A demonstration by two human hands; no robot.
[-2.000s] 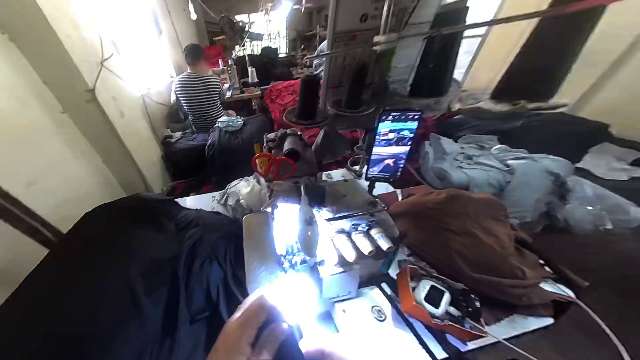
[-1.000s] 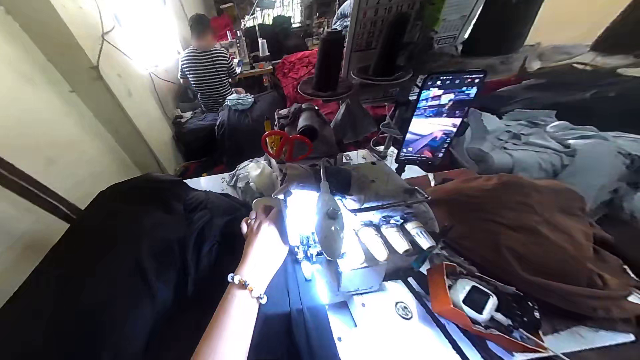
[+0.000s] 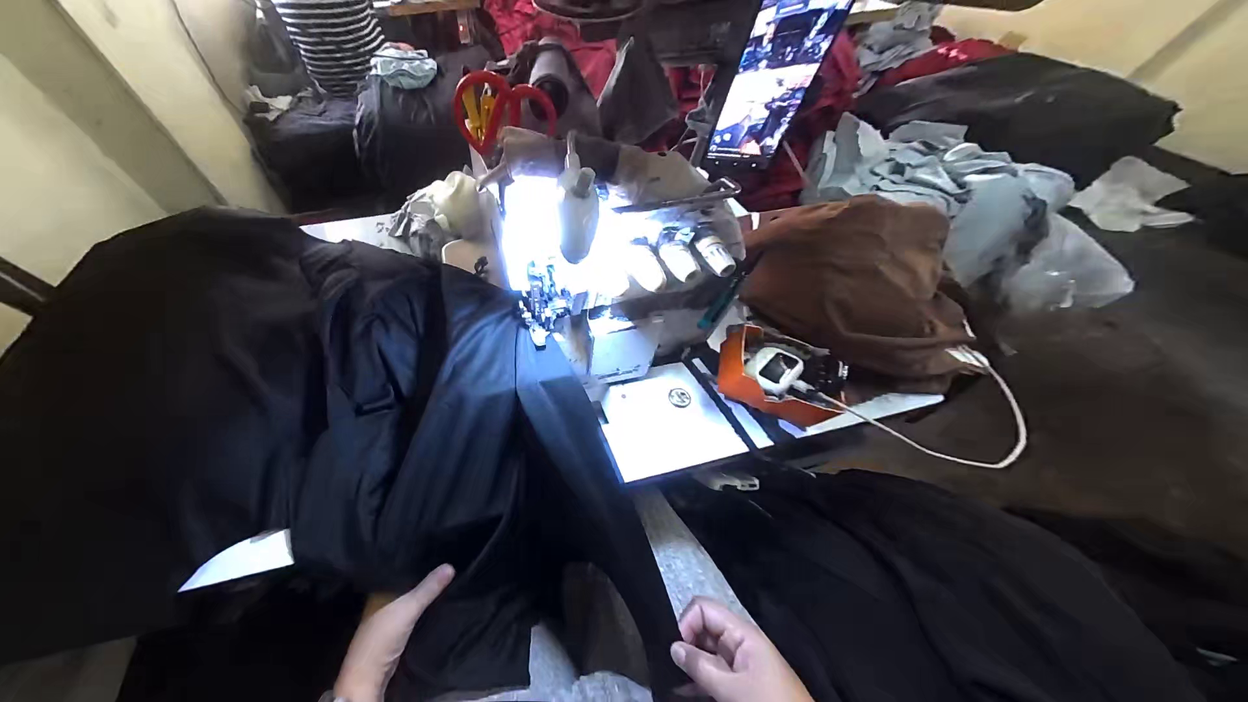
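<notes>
Black fabric (image 3: 429,390) drapes over the left of the table and runs beneath the presser foot (image 3: 539,317) of a brightly lit sewing machine (image 3: 575,214). At the bottom, left of centre, my left hand (image 3: 390,629) lies against the hanging folds, thumb showing, its other fingers partly hidden by cloth. My right hand (image 3: 731,653) is at the lower right with curled fingers, at the edge of a long black strip (image 3: 595,458) of the fabric; whether it pinches the edge is unclear.
Red-handled scissors (image 3: 502,107) stand behind the machine, beside a phone (image 3: 775,83). Thread spools (image 3: 678,255) lie on its right. A white device (image 3: 777,370) with a cable sits in an orange holder (image 3: 746,390). Brown cloth (image 3: 858,283) is piled at right. A person in stripes (image 3: 331,39) is beyond.
My left hand has left the machine head and come down toward me onto the black fabric. My right hand has come into view at the lower right. The view has tilted down.
</notes>
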